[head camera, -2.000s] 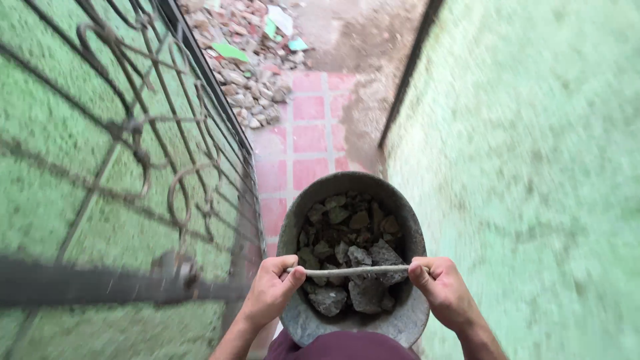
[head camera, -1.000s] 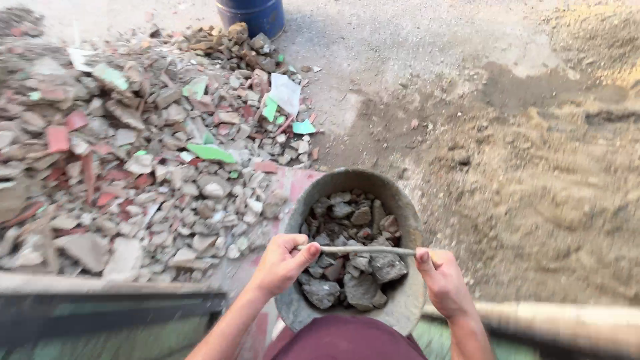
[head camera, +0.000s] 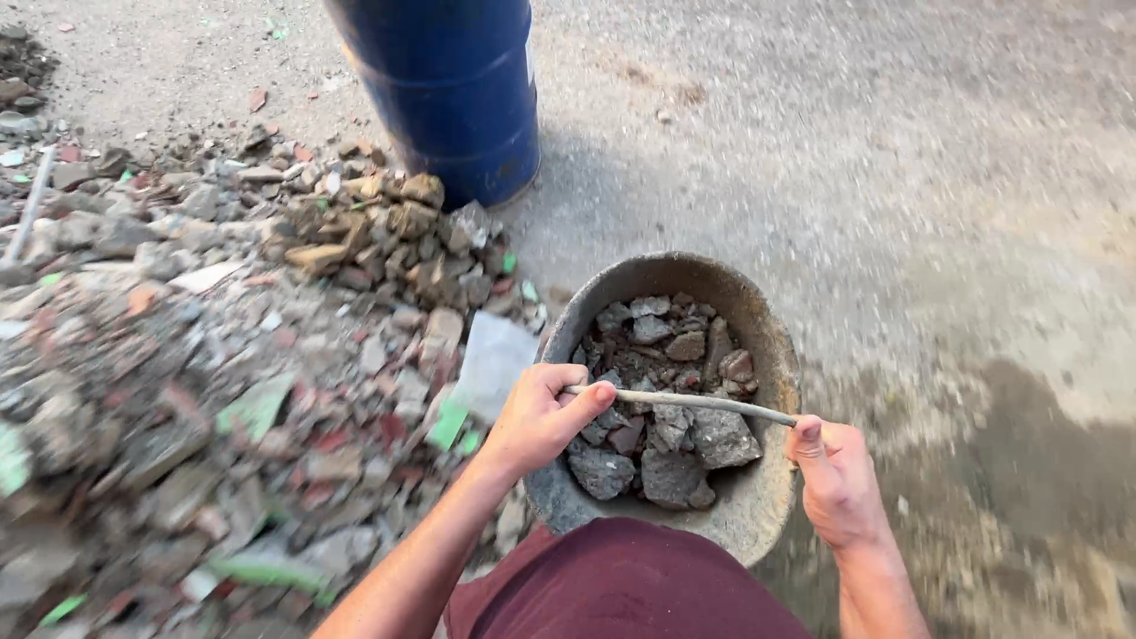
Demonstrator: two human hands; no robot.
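A round grey bucket [head camera: 774, 355] crusted with dried cement hangs in front of my body. Chunks of broken concrete and smaller rubble [head camera: 679, 475] lie inside it. Its thin handle [head camera: 692, 401] crosses above the opening. My left hand [head camera: 552, 415] is closed around the handle's left end, with the thumb on top. At the right end, my right hand [head camera: 832, 475] grips the handle close to the bucket's rim. The bottom of the bucket is partly hidden by my maroon shirt.
A large heap of rubble [head camera: 311, 426] with tile and plaster pieces spreads over the left side. Behind it stands a blue metal drum [head camera: 461, 106]. Rough concrete ground [head camera: 799, 160] lies ahead, with a damp dark patch [head camera: 1038, 444] at the right.
I have moved out from the narrow passage between green walls, past the metal grille, to beside the rubble heap. The blue drum is now nearer. Both hands have stayed on the bucket's handle.
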